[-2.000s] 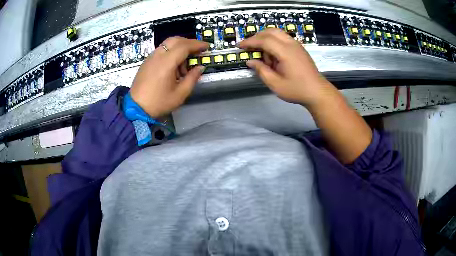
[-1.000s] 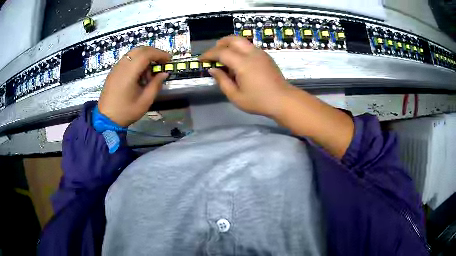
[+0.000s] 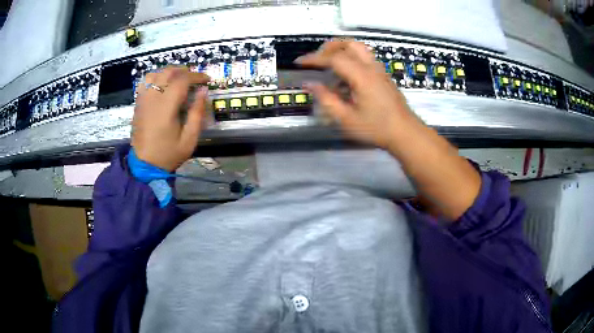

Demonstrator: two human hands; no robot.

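Note:
A row of transformers, black with yellow tops, lies on the near edge of the conveyor rail. My left hand is at the row's left end with thumb and finger apart. My right hand is blurred, above the right end, with fingers spread and nothing seen in them. A PCB panel without yellow tops lies behind the row, partly hidden by my left hand. Another panel with yellow-topped transformers is to the right, its left part hidden by my right hand.
Black carrier sections separate the panels. More panels lie far left and right. A single transformer stands on the far rail. A white sheet lies beyond. A blue wrist strap with a cord is on my left wrist.
My hands have come apart from the transformer row, which now lies between them. The panels, far-rail transformer and rail have shifted right and slightly down in view.

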